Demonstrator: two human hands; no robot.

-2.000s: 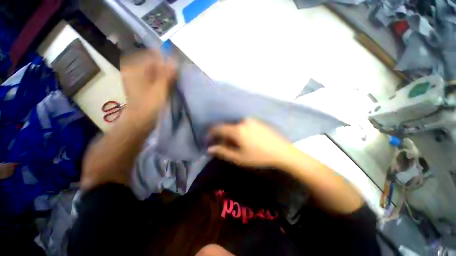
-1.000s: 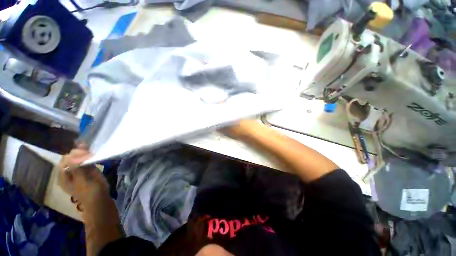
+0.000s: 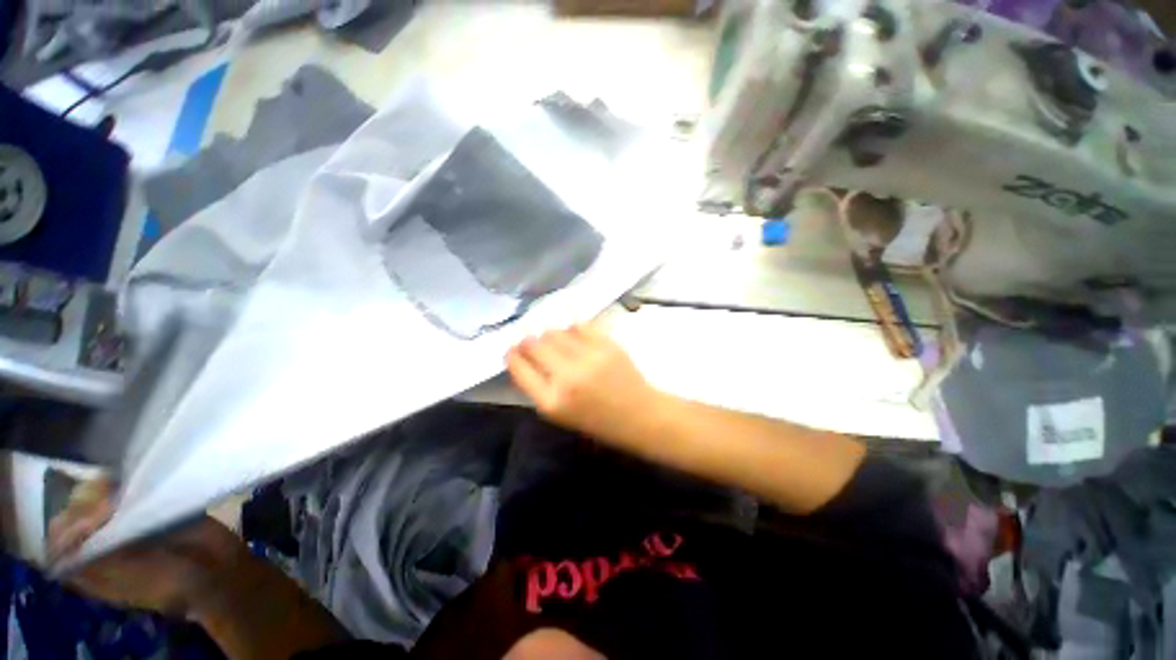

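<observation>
A large pale grey garment panel (image 3: 297, 322) lies across the white table, left of the sewing machine (image 3: 980, 155). A darker grey patch pocket (image 3: 503, 219) shows on it, its lower part folded or paler. My left hand (image 3: 129, 548) grips the panel's near left corner at the lower left, slightly blurred. My right hand (image 3: 577, 374) rests on the panel's near edge with fingertips on the cloth; whether it pinches the edge is unclear. The panel's right end reaches toward the needle area, near a small blue guard (image 3: 774, 232).
Snips (image 3: 890, 310) and beige cord (image 3: 948, 277) lie by the machine. A grey piece with a white label (image 3: 1064, 413) is at the right. Grey cloth (image 3: 400, 529) is heaped at my lap. A blue motor housing (image 3: 65, 194) stands far left.
My left hand has moved down and left with the panel corner. My right hand has come from under the panel onto its near edge. The panel is pulled straighter, and the pocket shows more clearly.
</observation>
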